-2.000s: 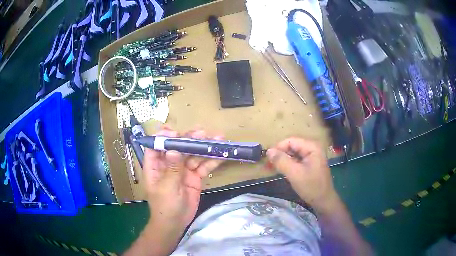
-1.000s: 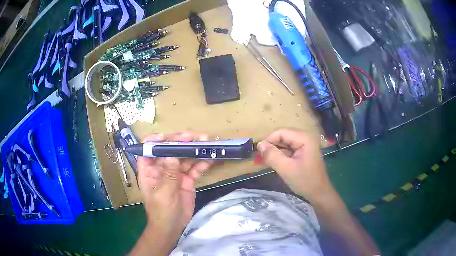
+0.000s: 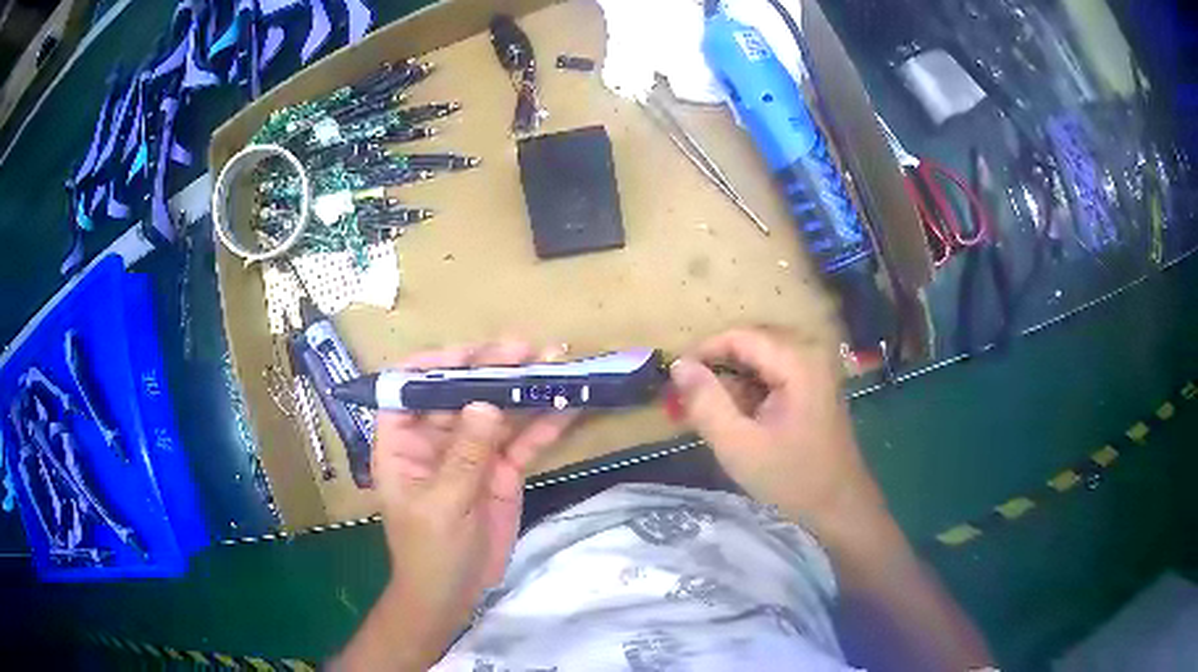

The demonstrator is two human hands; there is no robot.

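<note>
A pen device (image 3: 526, 387) with a black tapered nose at the left, a pale lilac body and a black strip with small buttons lies level over the tray's near side. My left hand (image 3: 453, 453) holds it from below, thumb on its near side. My right hand (image 3: 755, 414) is at its right rear end, thumb and fingers pinched on a small dark part, perhaps a lead; a bit of red shows by the fingertips. The fingers hide most of that part.
The cardboard tray (image 3: 703, 282) holds circuit-board assemblies (image 3: 355, 158), a white ring (image 3: 217, 204), a black block (image 3: 572, 192), tweezers (image 3: 709, 158), a blue screwdriver (image 3: 782, 125) and another pen-shaped part (image 3: 335, 381). A blue bin (image 3: 158, 433) stands left; red-handled scissors (image 3: 966, 210) lie right.
The pen has rolled slightly in my left hand, and the digits seen on its strip a second ago are no longer clear. The view has shifted a little. Both hands keep their places at the pen.
</note>
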